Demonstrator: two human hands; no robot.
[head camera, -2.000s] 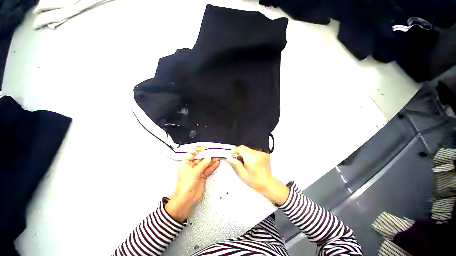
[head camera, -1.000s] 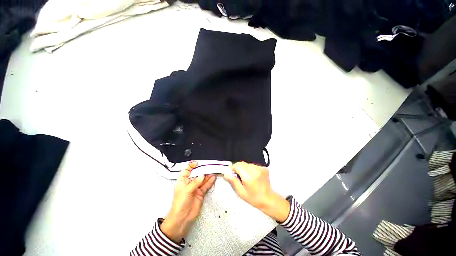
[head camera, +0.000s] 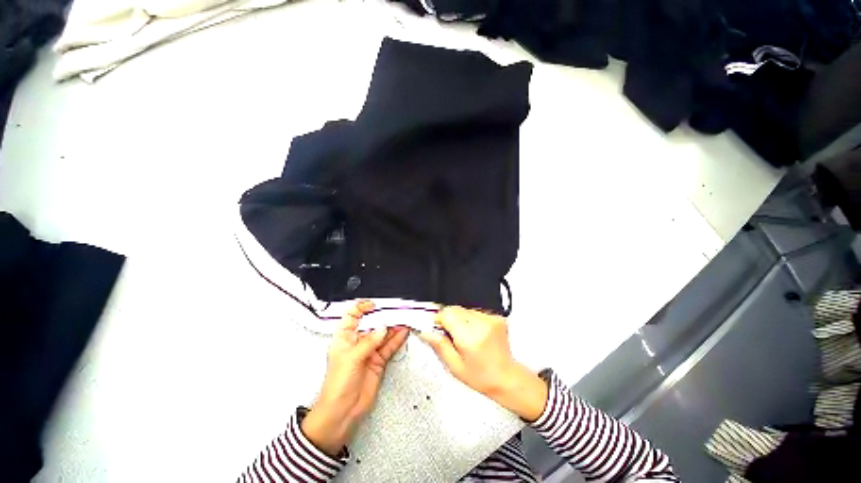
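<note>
Black trousers (head camera: 434, 170) lie folded on the white table in front of me. Their white waistband lining (head camera: 269, 264) runs along the left and near edge, with a thin dark line on it. My left hand (head camera: 357, 363) pinches the band between thumb and fingers. My right hand (head camera: 477, 349) grips the band just to the right, fingers curled; whether it also holds a small tool is hidden. A small round button (head camera: 354, 282) shows above the band. A narrow belt loop (head camera: 506, 295) stands out at the right corner.
The white table (head camera: 170, 179) has dark specks near my hands. Dark cloth (head camera: 57, 321) lies at the left, cream garments (head camera: 142, 33) at the far left, and a dark pile (head camera: 661, 66) at the far right. A grey surface (head camera: 699, 330) and striped cloth (head camera: 838, 358) are at the right.
The camera view has shifted, so the trousers and hands sit a little lower and further left than two seconds ago. Both hands stay on the same stretch of band.
</note>
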